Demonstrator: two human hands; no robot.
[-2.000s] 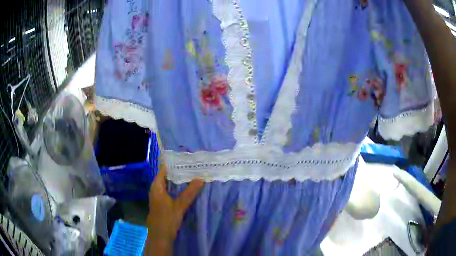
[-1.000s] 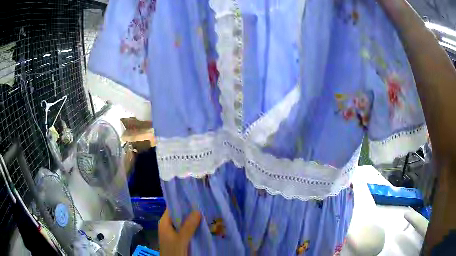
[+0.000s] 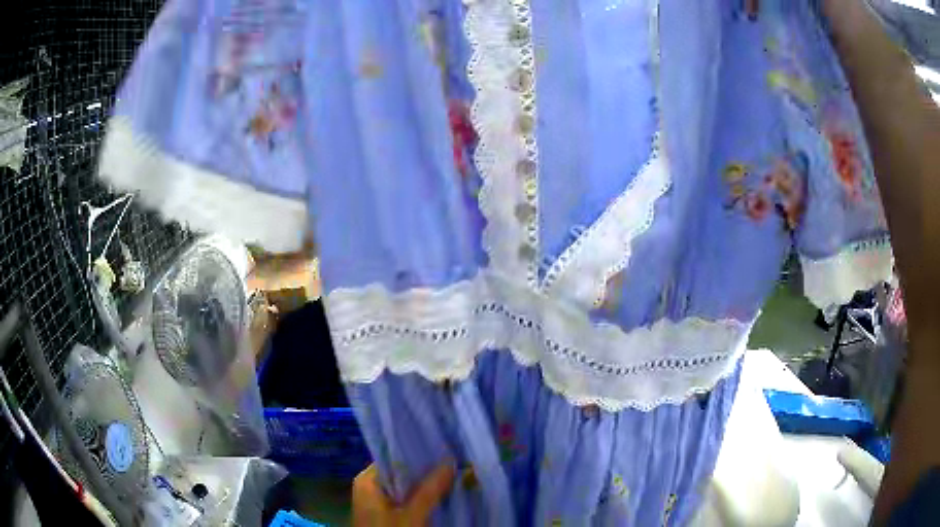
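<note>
A light blue floral dress [image 3: 577,134] hangs upright close in front of me, filling the middle of the view. Its white lace waistband [image 3: 443,335] runs across, and lace edges the front opening. The neckline is above the frame. My left hand [image 3: 407,499], cut off by the bottom edge, holds the gathered skirt at its left side, below the waistband. My right forearm rises along the right edge; my right hand is out of the picture above.
Two fans [image 3: 196,309] stand at the left beside a wire mesh wall [image 3: 41,206] with a white hanger [image 3: 103,232]. A blue crate [image 3: 314,432] with dark contents is behind the dress. At the right are a white padded table [image 3: 768,381] and a blue strip [image 3: 819,412].
My left hand has moved down from the waistband to the skirt. The waistband has gone from nearly straight to folded and wavy. The left-side sleeve has swung outward.
</note>
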